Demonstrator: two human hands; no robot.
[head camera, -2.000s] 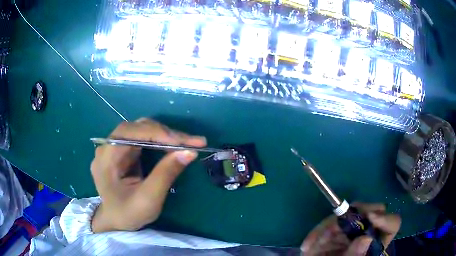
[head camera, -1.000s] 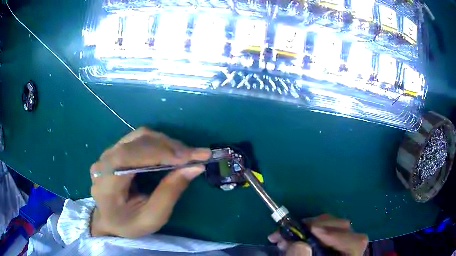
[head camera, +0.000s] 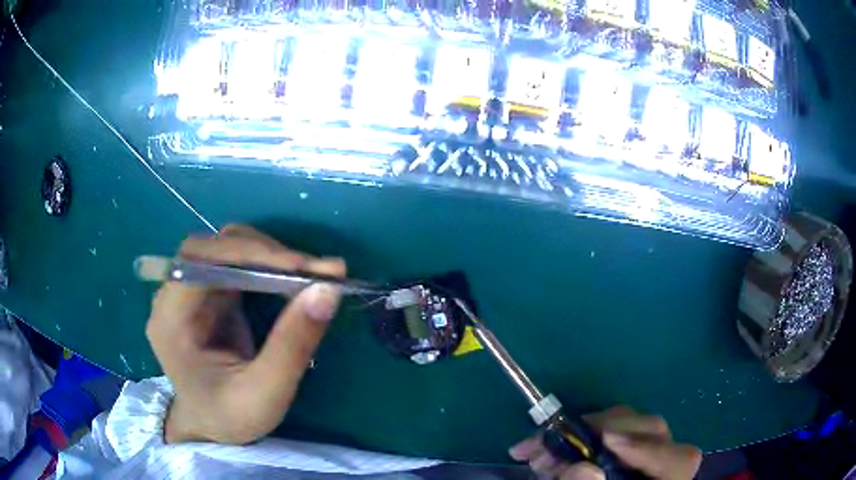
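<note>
A round black circuit board [head camera: 434, 327] with a green patch lies on a small black block with a yellow corner [head camera: 468, 341]. My left hand [head camera: 235, 328] holds grey tweezers [head camera: 246, 277]; their tips are near a tiny silver part [head camera: 405, 298] at the board's upper left edge. Whether they grip it I cannot tell. My right hand [head camera: 619, 445], cut off by the lower edge, holds a soldering iron [head camera: 512, 372] by its black handle. The iron's tip is at the board's upper right; contact is unclear.
A glaring clear tray [head camera: 375, 159] of white squares spans the top. A round tub of metal shavings [head camera: 803, 298] stands at right. Another round board [head camera: 56, 187] lies at far left. A thin pale wire [head camera: 105, 123] runs from upper left to my left hand.
Two seconds ago the iron was away to the right; it moved left to the board. Since one second ago, my left hand has shifted left and the tweezers have turned.
</note>
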